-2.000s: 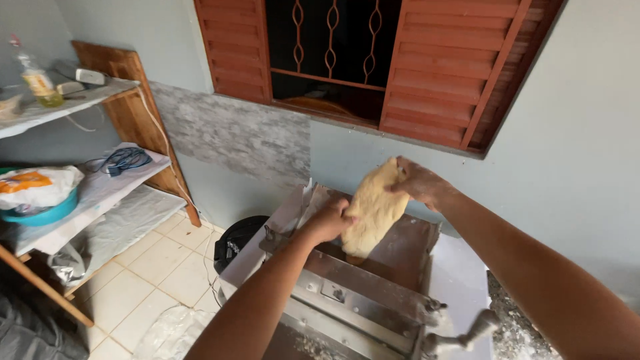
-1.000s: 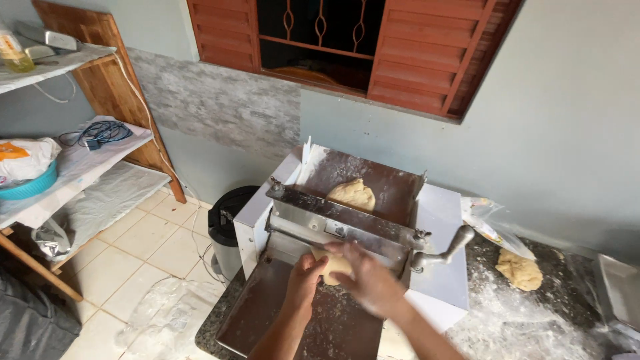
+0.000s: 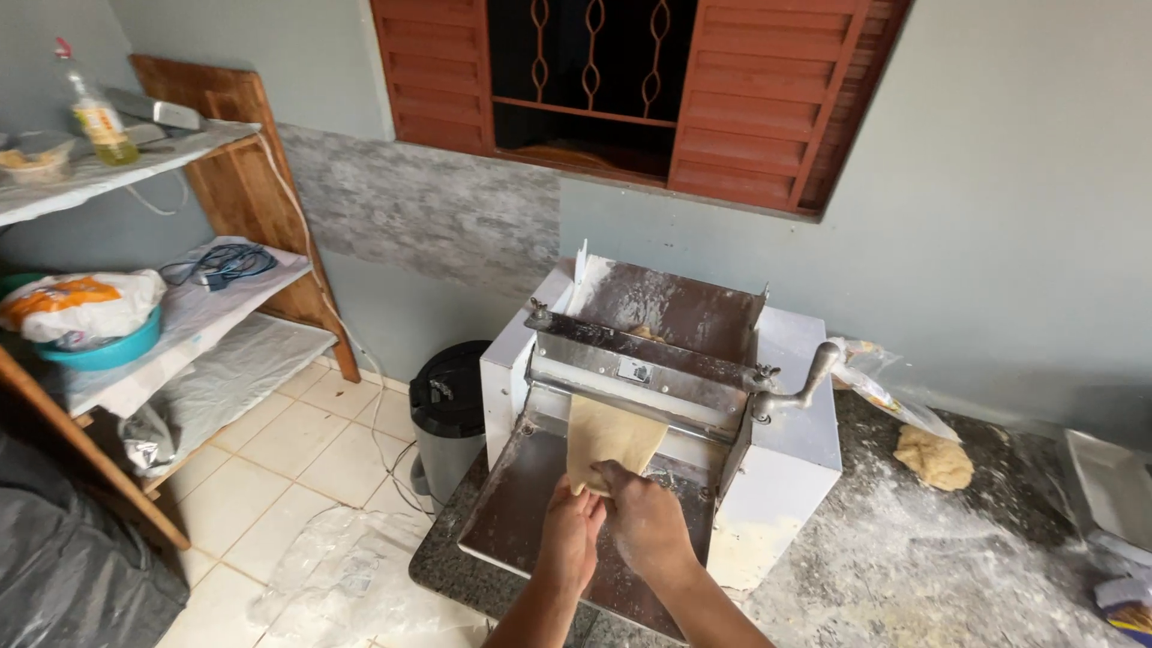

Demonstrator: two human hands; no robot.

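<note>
A flat sheet of dough (image 3: 614, 436) comes out from under the rollers of a white dough sheeter (image 3: 781, 450) onto its dark front tray (image 3: 661, 589). Both hands pinch the sheet's lower edge: my left hand (image 3: 571, 531) from the left, my right hand (image 3: 646, 517) from the right, close together. Behind the roller bar, a small bit of dough shows on the floured rear tray (image 3: 670, 301). A metal crank handle (image 3: 810, 378) sticks out at the machine's right.
On the floured granite counter (image 3: 873, 558) at right lie a dough lump (image 3: 933, 457), a plastic bag (image 3: 886, 391) and a metal pan (image 3: 1111, 486). A black-lidded container (image 3: 450, 405) stands left of the machine. Shelves (image 3: 202, 360) stand farther left, beyond clear plastic (image 3: 346, 576) on the floor.
Two seconds ago both hands held the dough up over the rear tray; now they grip its sheet at the front. Since one second ago, most dough has left the rear tray and the front sheet is longer.
</note>
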